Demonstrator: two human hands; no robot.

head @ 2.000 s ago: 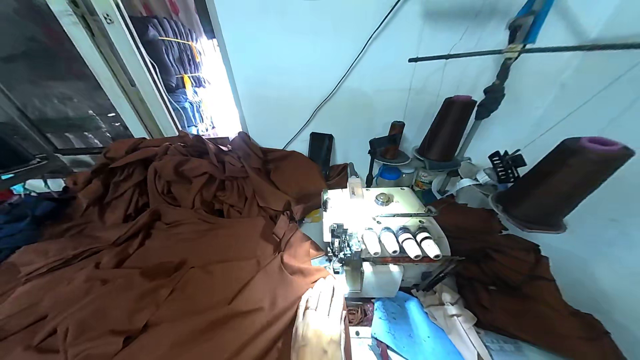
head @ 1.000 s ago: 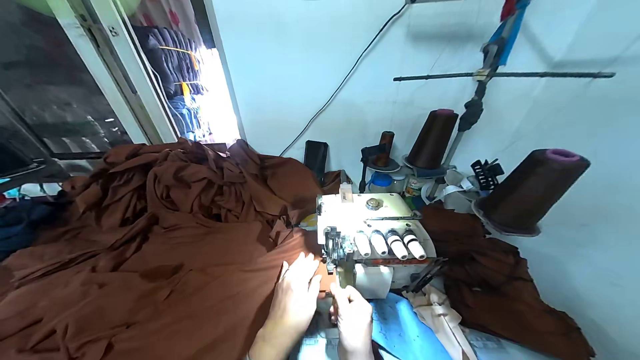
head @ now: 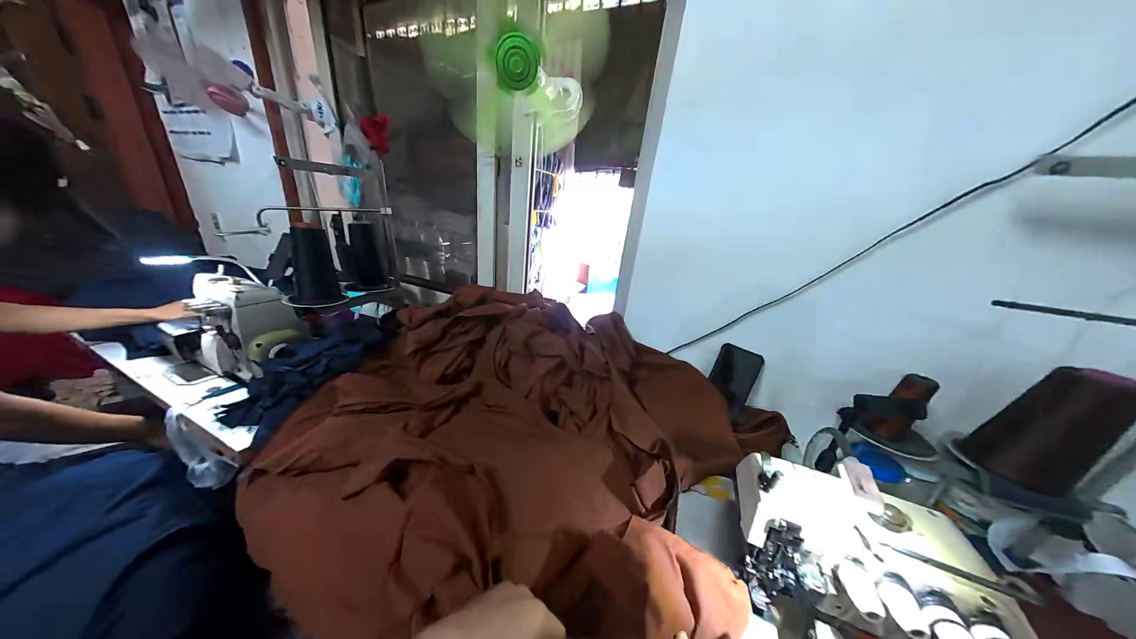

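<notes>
My left hand [head: 499, 614] is at the bottom edge, closed on a fold of the large heap of brown fabric [head: 532, 453]; creases run together at its fingers. A lighter, lit part of the same cloth bulges to its right, beside the overlock sewing machine [head: 843, 515]. Of my right hand, at most a fingertip shows at the bottom edge below this lit cloth; its grip is hidden. White-and-black tension dials line the machine's front. Behind it stand a large cone of dark brown thread [head: 1052, 430] and a smaller thread cone [head: 914, 395].
At the left, a co-worker's hand [head: 173, 311] touches another sewing machine [head: 248, 311], with dark blue fabric [head: 311, 364] beside it. A green fan [head: 516, 62] spins above. A black phone-like object [head: 735, 373] leans on the wall behind the brown heap.
The view has swung left. Both hands were together at the machine's needle area one second ago; my left hand is now on the brown cloth, left of the machine.
</notes>
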